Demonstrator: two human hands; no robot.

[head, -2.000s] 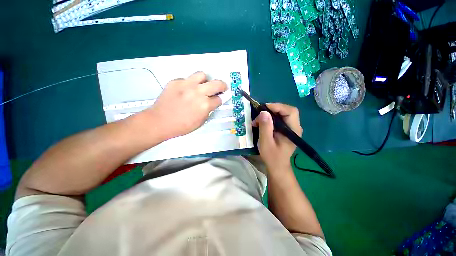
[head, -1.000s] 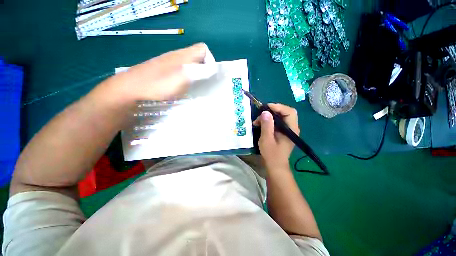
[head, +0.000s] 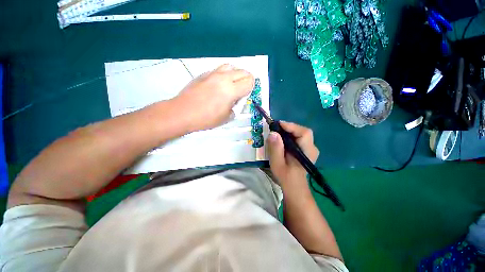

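The green PCB panel strip (head: 257,125) lies along the right edge of the white work board (head: 127,87). White LED strips (head: 234,131) lie across the board, their yellow-orange ends at the panel. My left hand (head: 220,95) is over the board, fingertips at the panel's upper part. A thin solder wire (head: 185,66) runs from behind it to the left; the fingers' grip is hidden. My right hand (head: 292,149) holds the black soldering iron (head: 298,154), its tip at the panel just below my left fingertips.
Loose LED strips (head: 127,17) lie beyond the board. Spare PCB panels (head: 324,58) are heaped at the upper right. The tip cleaner pot (head: 367,102), a black unit (head: 420,64), a tape roll (head: 445,144) and a black cord are at the right. A blue thing (head: 2,133) shows at the left edge.
My left hand swung back over the board from the upper left and now reaches the panel with its fingertips. The iron's tip moved slightly left and down onto the panel.
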